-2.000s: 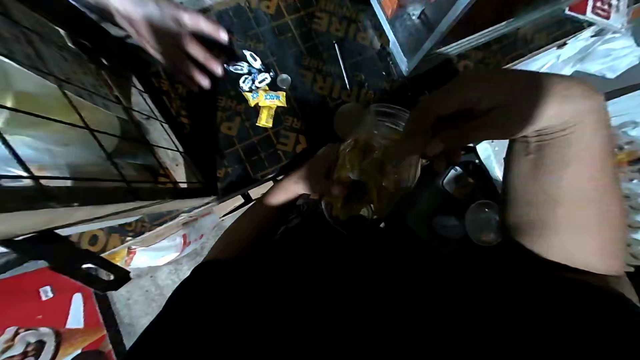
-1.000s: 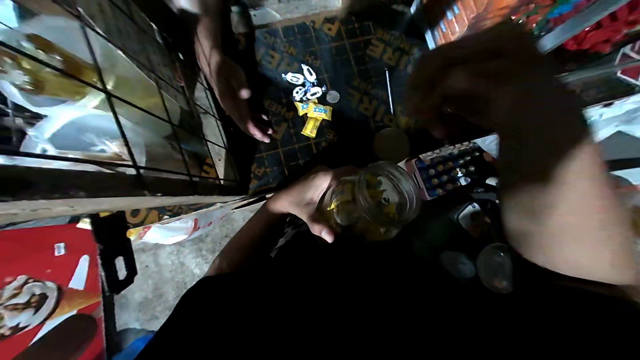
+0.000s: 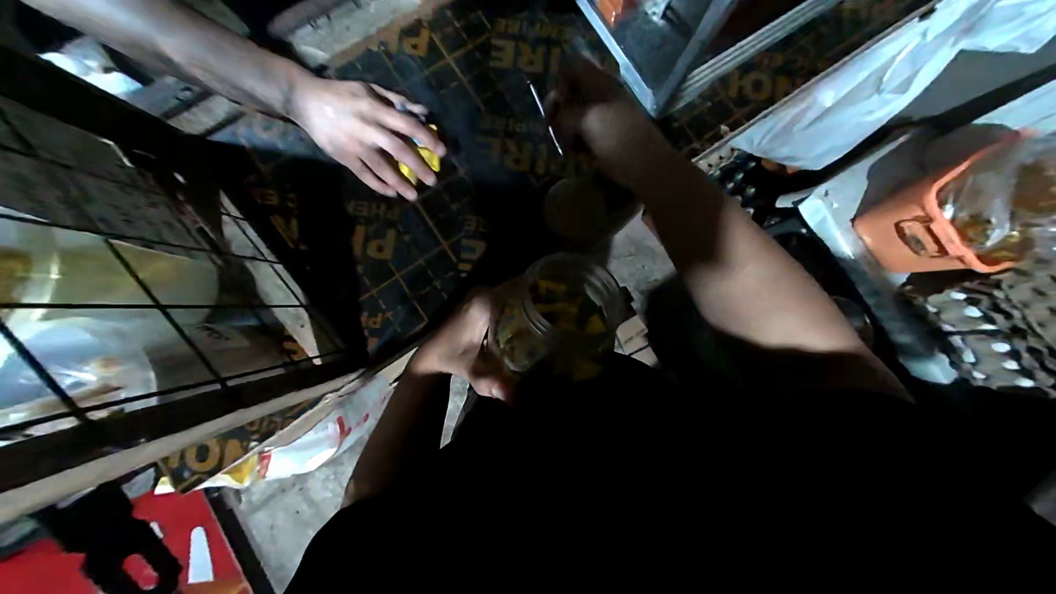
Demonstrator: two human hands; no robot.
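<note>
My left hand point(image 3: 466, 342) grips the side of a clear wide-mouthed jar point(image 3: 561, 309) that holds yellow pieces; its mouth stands uncovered. A round lid point(image 3: 575, 208) lies just beyond the jar, in shadow. My right hand point(image 3: 577, 103) is stretched out over the dark printed board, beside a thin metal stick point(image 3: 544, 115); shadow and blur hide its fingers, so what it holds is unclear. Another person's hand point(image 3: 363, 132) covers small yellow packets point(image 3: 425, 155) on the board.
The printed board point(image 3: 396, 239) spreads ahead, with a wire mesh rack point(image 3: 148, 313) along its left. A metal-framed case point(image 3: 652, 49) stands at the far right of it. An orange basket point(image 3: 916, 219) with plastic-wrapped goods and a grey egg tray point(image 3: 990, 330) are at the right.
My right hand has moved away from the jar, where it was two seconds ago, to the far part of the board. The other person's hand has come down over the yellow packets.
</note>
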